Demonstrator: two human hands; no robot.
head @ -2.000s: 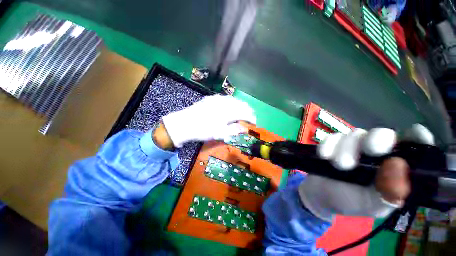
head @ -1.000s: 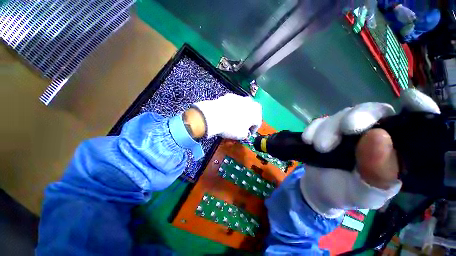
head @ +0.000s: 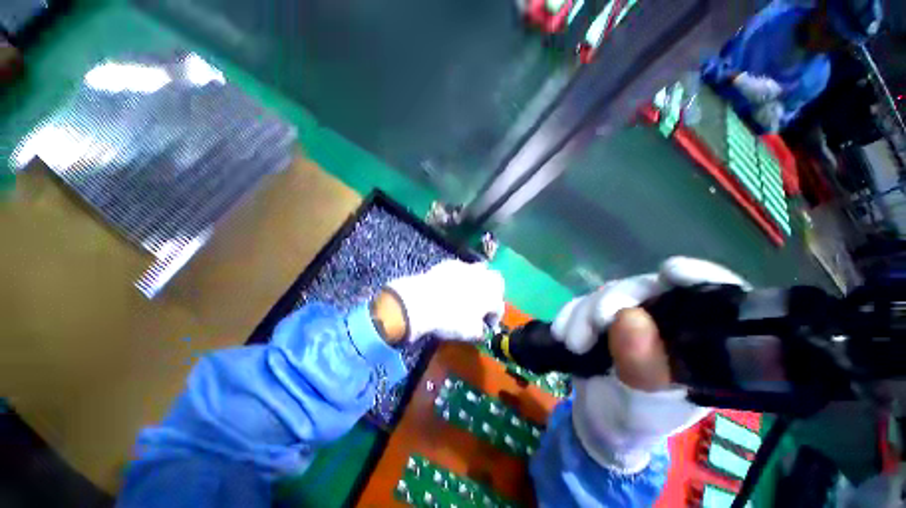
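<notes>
Green circuit boards (head: 489,416) lie in the recesses of the orange-brown fixture (head: 397,446). My right hand (head: 636,347), in a white glove with a bare thumb tip, is closed around a black electric screwdriver (head: 735,342). The yellow ring of the screwdriver is at the far board, close to my left fingertips. My left hand (head: 449,301), in a white glove, is over the fixture's far left corner beside the black screw tray (head: 373,248). Its fingers are bent together at the screwdriver tip; whether they pinch a screw is hidden.
Silvery metal strips (head: 179,149) lie on brown cardboard (head: 268,228) at the left. A metal upright (head: 566,119) stands beyond the tray. A red sheet with pale-topped units (head: 730,461) is at the lower right. Across the conveyor a person in blue (head: 770,64) is beside more units.
The view has shifted, so the bench things sit lower in the picture. The screwdriver has moved along the far board to its left end, at my left fingers. My right hand still holds it.
</notes>
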